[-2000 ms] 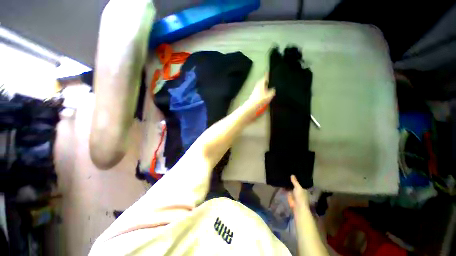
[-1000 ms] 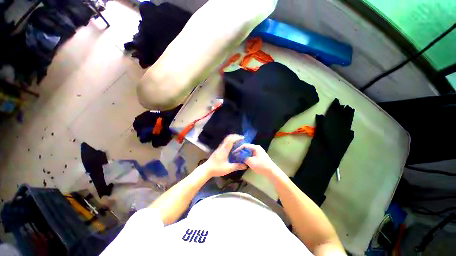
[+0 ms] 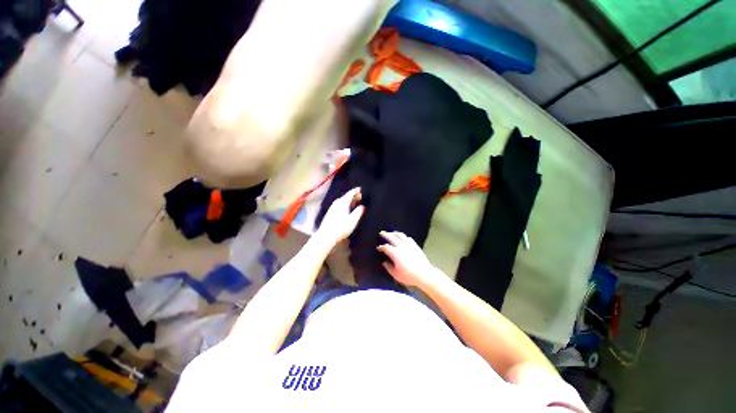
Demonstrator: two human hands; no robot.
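Note:
A stack of black garment panels (image 3: 411, 137) lies on the pale pressing table (image 3: 569, 185). Orange cloth strips (image 3: 387, 60) show at its far end and on both sides. My left hand (image 3: 343, 216) is at the stack's left edge, fingers slightly spread. My right hand (image 3: 399, 254) rests over the stack's near part, fingers a little bent and apart. I see nothing held in either hand. A long narrow black piece (image 3: 504, 218) lies to the right of the stack. A small white tool (image 3: 526, 239) lies beside it.
The cream padded arm (image 3: 266, 89) stands at the table's left. A long blue box (image 3: 464, 36) lies along the back edge. Black cloth (image 3: 190, 40), a tied black bundle (image 3: 202, 211) and white and blue offcuts (image 3: 165, 298) are on the floor. A dark crate (image 3: 60, 387) is at lower left.
The blue scrap was on the stack, then crumpled between both my hands; now it is gone from them and from the stack. My hands have moved apart. The view has shifted.

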